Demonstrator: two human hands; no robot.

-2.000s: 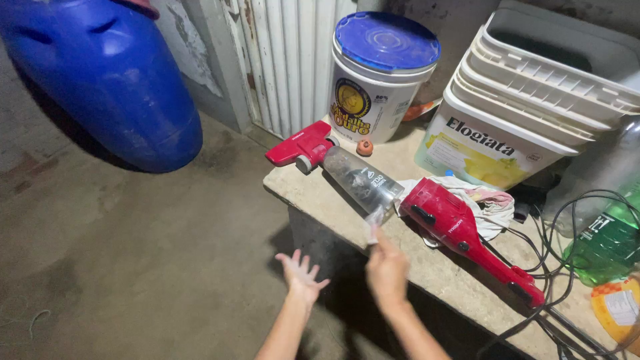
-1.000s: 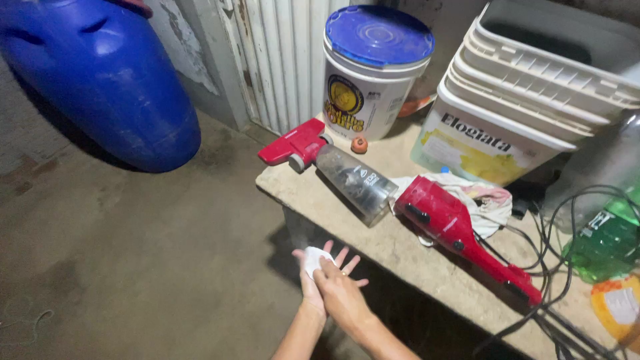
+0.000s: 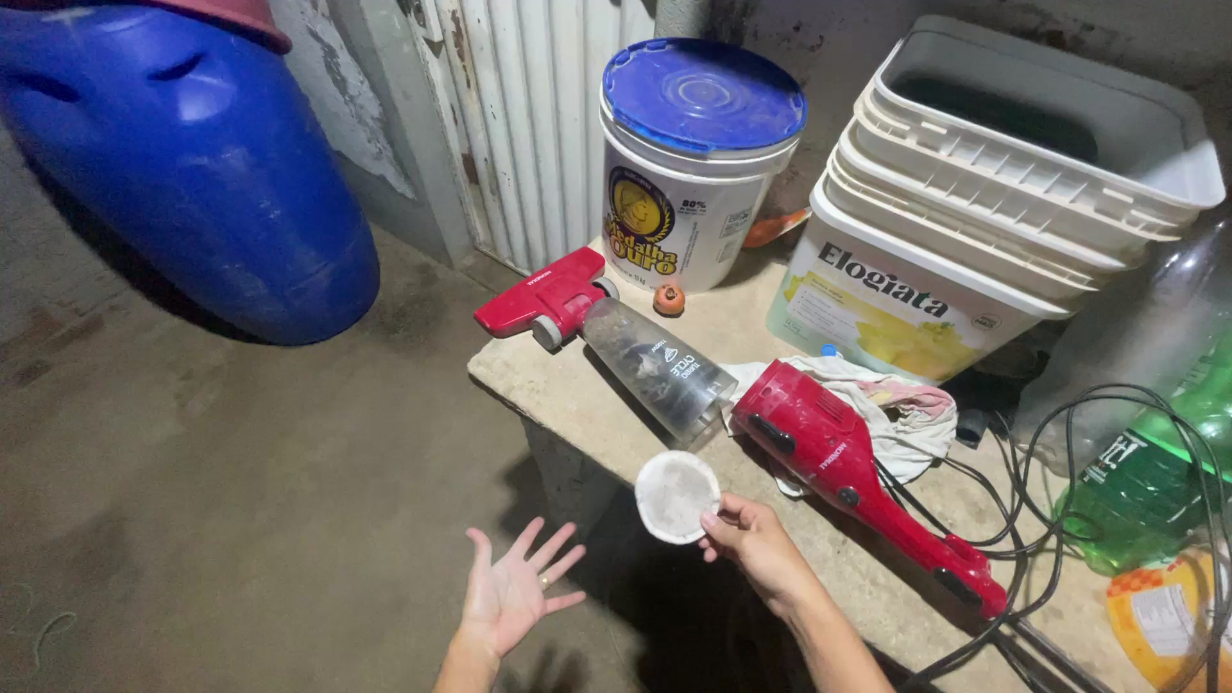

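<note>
My right hand [image 3: 756, 544] grips a round, white, cup-like fabric filter [image 3: 678, 498] by its lower right rim, in front of the table's edge; dust greys its middle. Palm up and fingers spread, my left hand [image 3: 520, 589] holds nothing, to the left of the filter and over the floor. On the table lies a red handheld vacuum cleaner in separate parts: the motor body with its handle [image 3: 833, 462], and the clear dust container [image 3: 656, 366] with dirt inside, joined to the red floor nozzle [image 3: 546, 294].
The concrete-like tabletop [image 3: 558, 385] bears a blue-lidded bucket [image 3: 688, 173], stacked white tubs [image 3: 924, 279], a small orange-brown object [image 3: 669, 299], a white cloth [image 3: 900, 433], black cable [image 3: 1025, 500] and a green plastic bottle [image 3: 1136, 481]. A blue barrel [image 3: 221, 183] stands at the left.
One second ago my hands were together at the filter. Now they are apart, with the filter raised in my right hand and my left hand spread.
</note>
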